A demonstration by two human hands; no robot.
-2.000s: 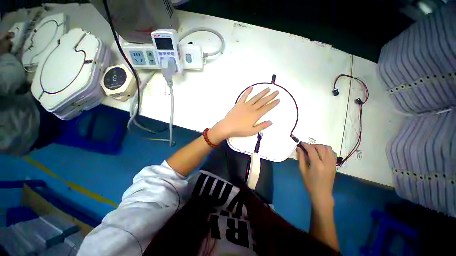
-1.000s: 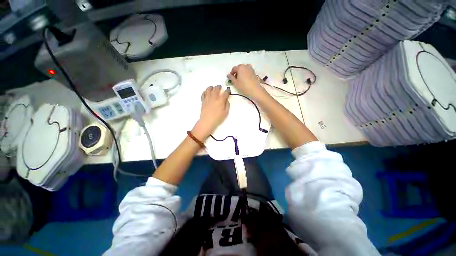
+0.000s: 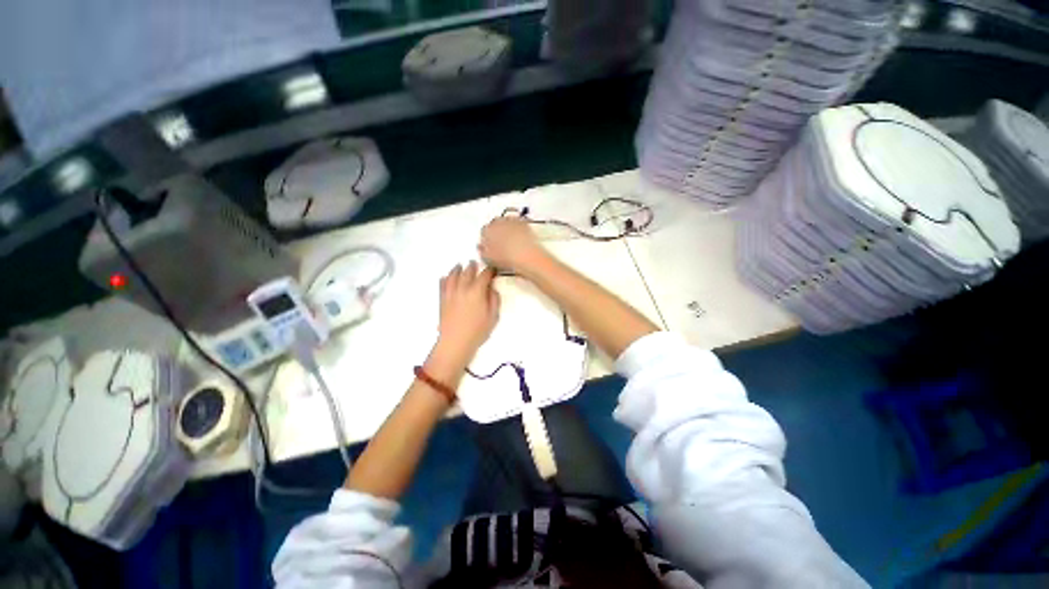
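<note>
The flat white octagonal panel [image 3: 525,322] lies on the bench edge, with a dark wire around its face. My left hand [image 3: 469,308] lies over its upper left part, fingertips pinched at the top connector, which they mostly hide. My right hand [image 3: 510,245] is closed just above, touching my left fingertips, on an end of the red and black test lead [image 3: 564,227]; the plug itself is hidden. A black connector [image 3: 576,339] lies free at the panel's right. A black lead joins the panel's lower wire to the pale edge-on controller [image 3: 538,443] at my lap.
Tall panel stacks [image 3: 782,270] stand at right, a lower stack [image 3: 115,460] at left. Left of the panel are a cream display unit [image 3: 207,417], power strip [image 3: 247,343], power meter [image 3: 280,305] and grey metal box [image 3: 190,253]. Panels [image 3: 327,182] lie on the dark conveyor behind.
My right hand has moved from the panel's lower right to its top and met my left fingertips, which have moved up to the top connector. The view has tilted up, showing more conveyor.
</note>
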